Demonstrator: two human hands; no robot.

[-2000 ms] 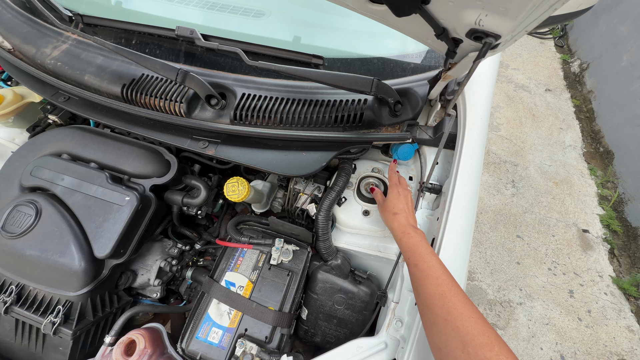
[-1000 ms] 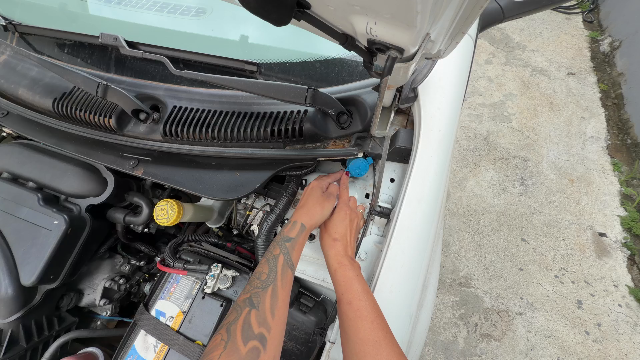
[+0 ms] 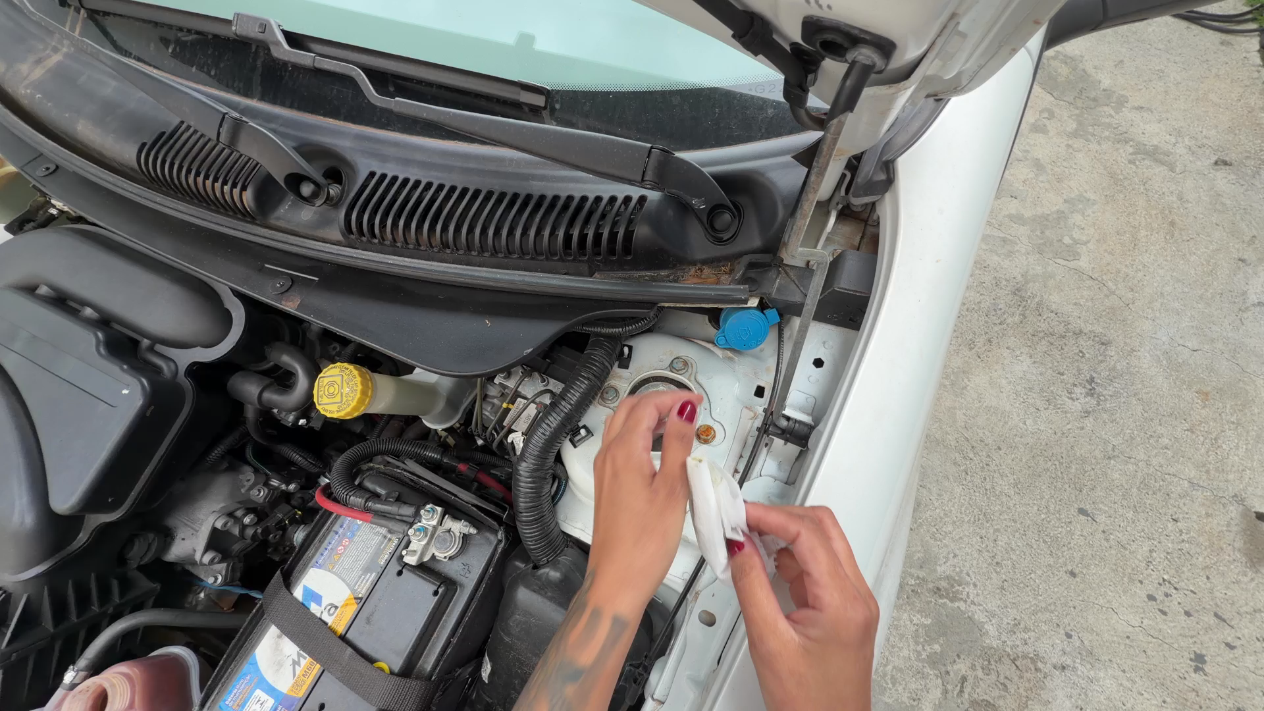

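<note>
Over the white strut tower of a car's engine bay, my right hand pinches a crumpled white cloth or tissue between thumb and index finger. My left hand, with a tattooed forearm, is just left of it, thumb and index fingertips close together near the cloth's upper end. Whether the left fingers hold anything cannot be told. Above both hands, the blue washer reservoir cap sits closed, with neither hand touching it.
A battery with a strap lies at lower left, beside a corrugated black hose. The yellow brake fluid cap is farther left. A metal prop rod stands right of the blue cap. The white fender borders the bay.
Both hands were at the blue cap one second ago; they have moved down away from it. The white cloth now shows in my right hand.
</note>
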